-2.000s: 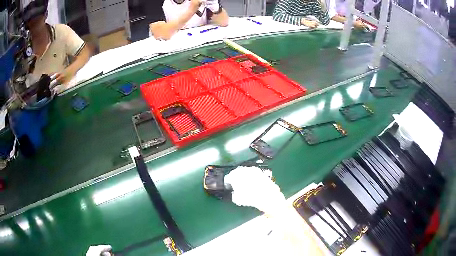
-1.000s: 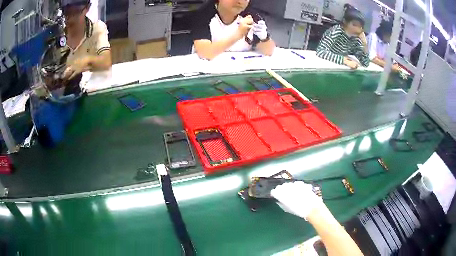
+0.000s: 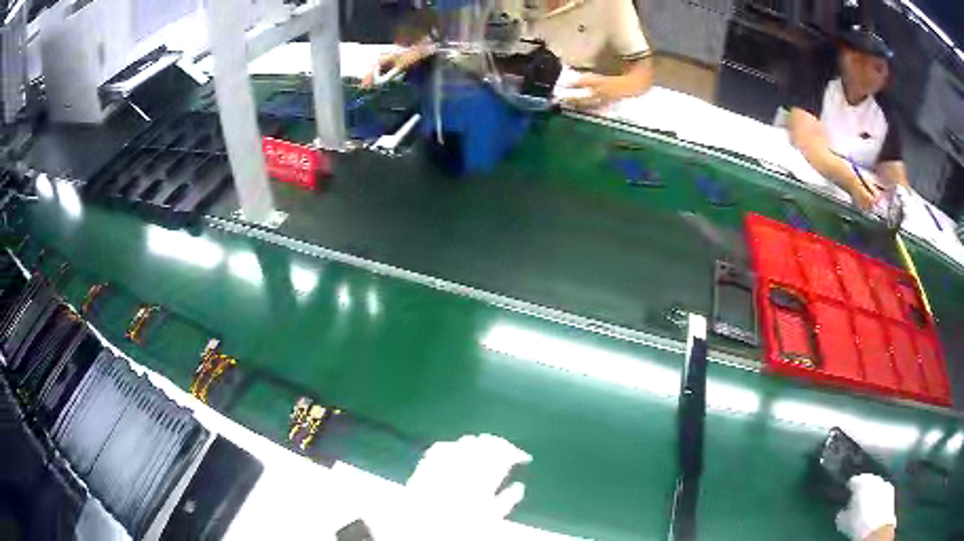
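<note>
My left hand (image 3: 465,484), white-gloved and glaring, is at the bottom centre over the near edge of the green belt (image 3: 571,444). Its fingers are apart and it looks empty. My right hand (image 3: 869,507), also gloved, is at the lower right, shut on dark mid-frames (image 3: 846,456) above the belt; how many is unclear. Mid-frames with gold-orange ends (image 3: 310,423) lie in a row on the belt left of my left hand. A slotted black tray (image 3: 116,433) packed with frames is at the lower left.
A black divider strip (image 3: 692,423) with a pale tip crosses the belt between my hands. Beyond are a red compartment tray (image 3: 856,354), a grey frame (image 3: 735,306), a blue bin (image 3: 481,127), a red sign (image 3: 290,163), pale posts (image 3: 238,116) and two people opposite.
The view has swung left, so the red tray now shows at the right. My left hand has come into view. My right hand still holds mid-frames.
</note>
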